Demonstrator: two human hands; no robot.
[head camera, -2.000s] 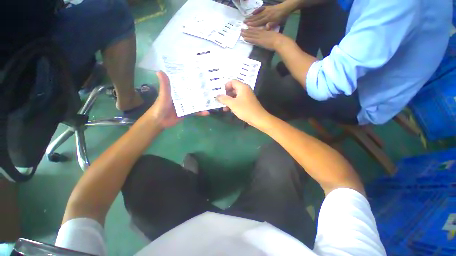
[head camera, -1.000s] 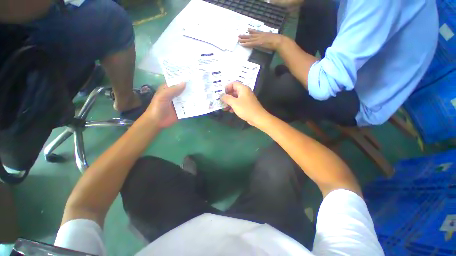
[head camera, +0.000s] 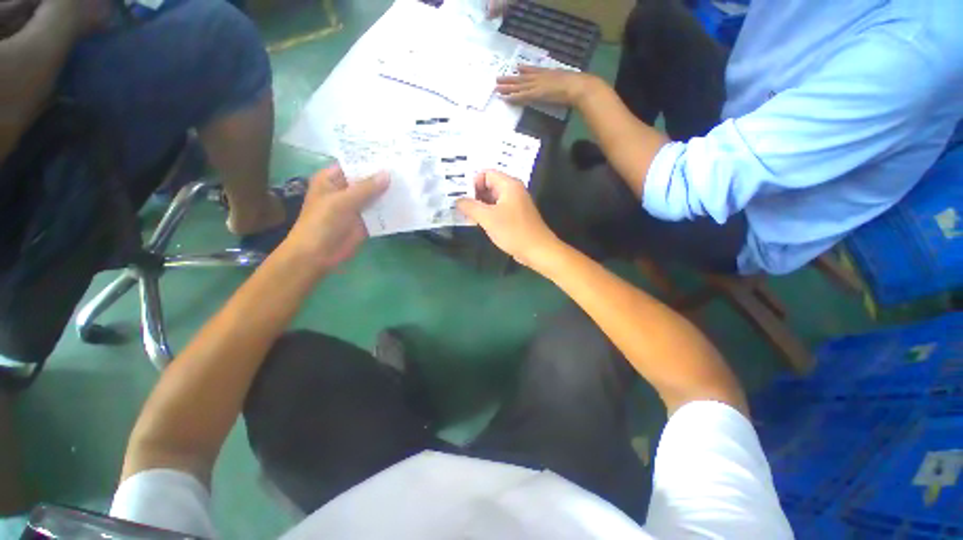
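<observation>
A white printed sheet (head camera: 412, 190) with small text and a row of short dark marks is held in the air over my lap. My left hand (head camera: 336, 219) grips its left edge, thumb on top. My right hand (head camera: 505, 216) pinches its right part between thumb and fingers. More printed paper (head camera: 514, 158) shows just beyond my right hand; whether it is separate is unclear. Other printed sheets (head camera: 435, 72) lie flat on a large pale sheet (head camera: 317, 111) beyond. The fingers under the held sheet are hidden.
A black ribbed crate (head camera: 551, 30) is under the papers. A person in a light blue shirt (head camera: 813, 116) at right rests a hand on the papers. Another person's leg (head camera: 238, 158) and a chair base (head camera: 153, 264) are at left. Blue crates (head camera: 866, 422) stand at right.
My left thumb has come down over the held sheet's left edge. The sheet's lower edge sits slightly higher. The other person's one hand has moved away from the papers.
</observation>
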